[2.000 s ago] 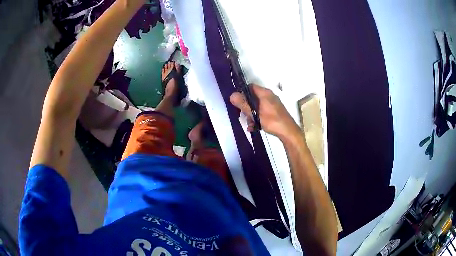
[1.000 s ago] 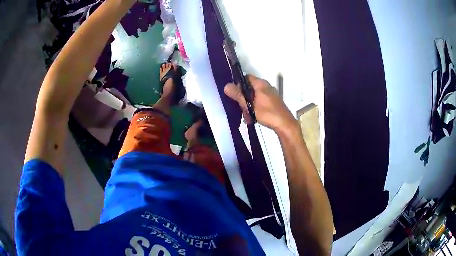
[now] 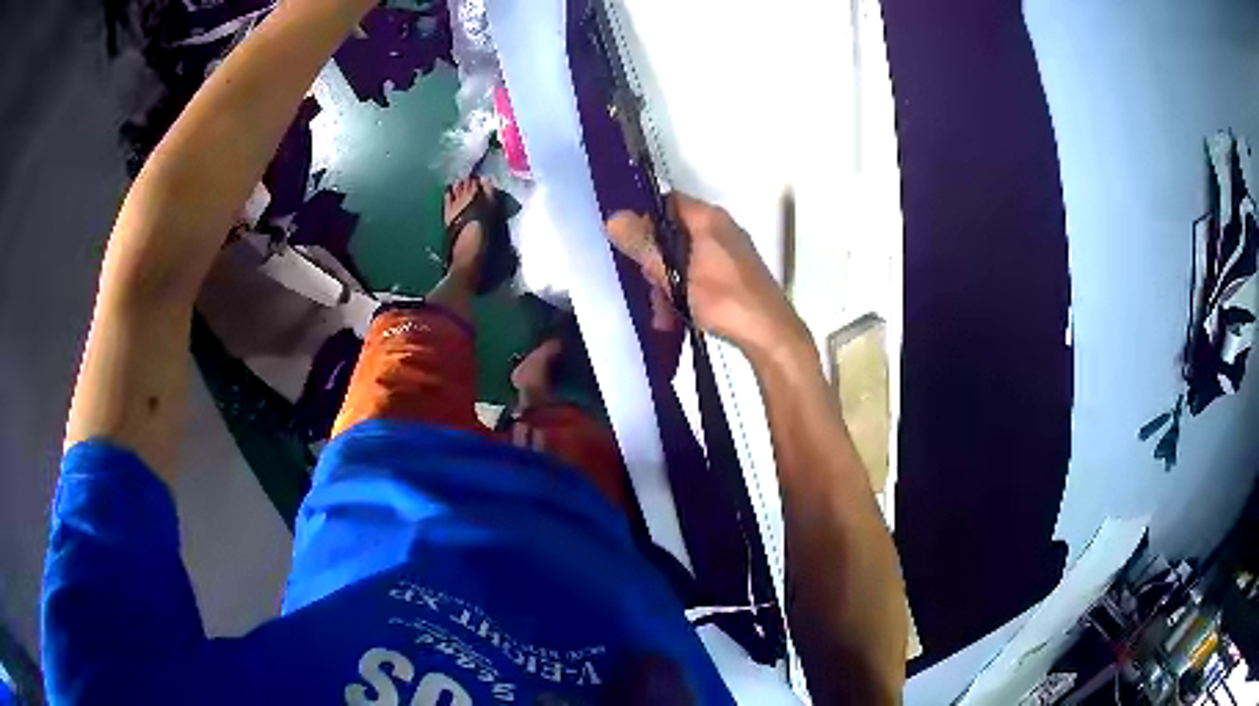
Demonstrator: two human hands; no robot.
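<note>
My right hand (image 3: 686,262) holds the long black shears (image 3: 635,131) by the handles, blades pointing to the top of the view. The shears lie along the left edge of the white pattern piece (image 3: 739,97), over dark purple fabric (image 3: 980,317). A strip of the dark fabric lies left of the cut edge. A pale tan block (image 3: 862,393) lies on the pattern right of my forearm. My left arm reaches up at the left; its hand is cut off by the top edge, with only the wrist showing.
Pale blue-white table (image 3: 1125,276) extends right, with dark and white scraps (image 3: 1222,276) and a small dark green piece (image 3: 1164,437). Clutter (image 3: 1174,634) sits at the lower right. Offcuts (image 3: 394,53) lie on the green floor (image 3: 403,152) near my sandalled foot (image 3: 470,228).
My right hand and the shears have moved slightly up and left along the pattern edge. The table and its scraps appear slightly shifted in view.
</note>
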